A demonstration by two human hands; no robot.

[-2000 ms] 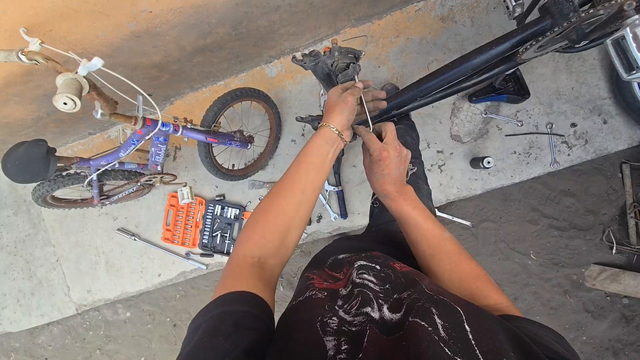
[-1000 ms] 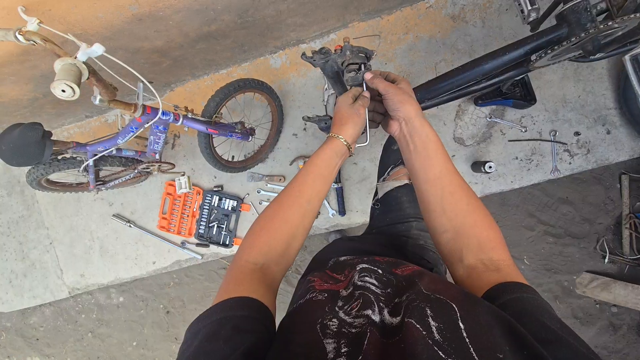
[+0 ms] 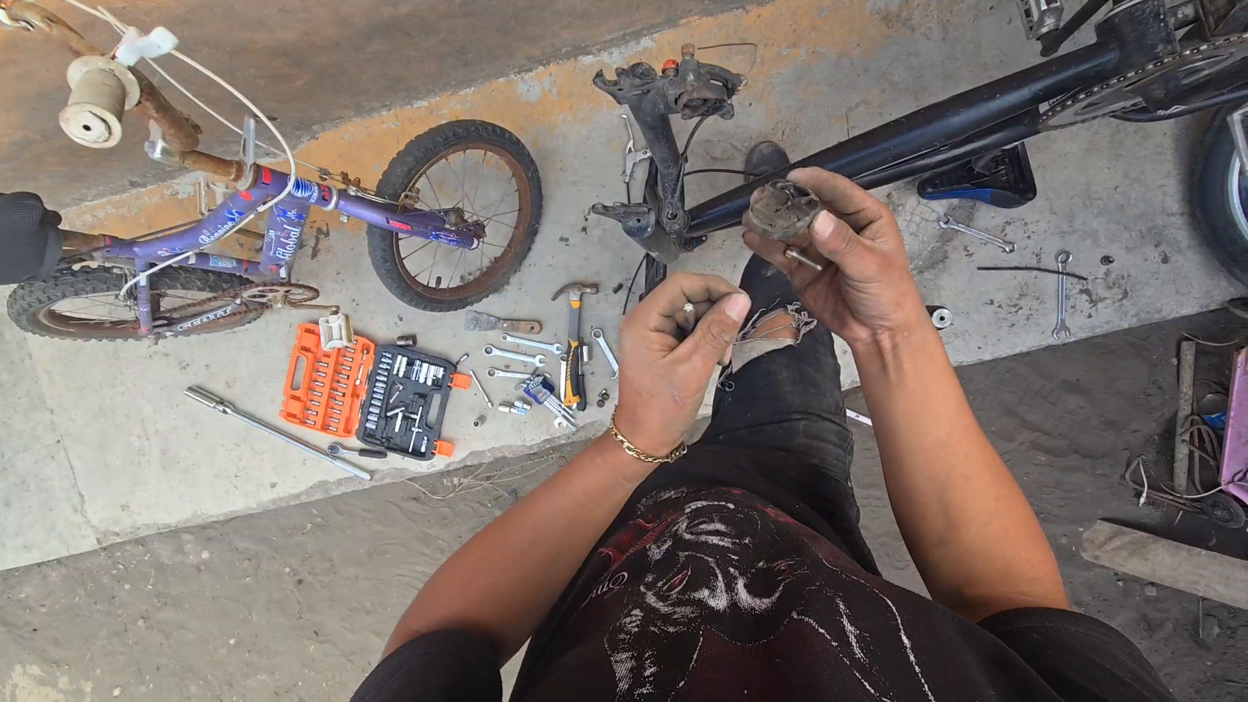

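Observation:
In my right hand (image 3: 843, 258) is a dirty round metal bicycle part (image 3: 783, 210), raised above the black bicycle frame (image 3: 907, 115), with a small pin or bolt (image 3: 803, 258) below it between the fingers. My left hand (image 3: 682, 356) is closed around something thin with a small bright end (image 3: 688, 307); most of it is hidden. Beyond both hands, the dark fork and clamp assembly (image 3: 668, 136) at the front end of the black frame is touched by neither hand.
A purple child's bicycle (image 3: 283, 219) lies at the left. Near it are a socket set (image 3: 405, 400), a long socket handle (image 3: 278, 432), a hammer (image 3: 574, 341) and several wrenches (image 3: 517, 356). A blue-black saddle (image 3: 980, 180) and a combination wrench (image 3: 1062, 295) lie at the right.
Both hands have come away from the fork assembly, nearer my body. The round metal part now shows in my right hand. The bent metal rod seen at my hands earlier is no longer clearly visible.

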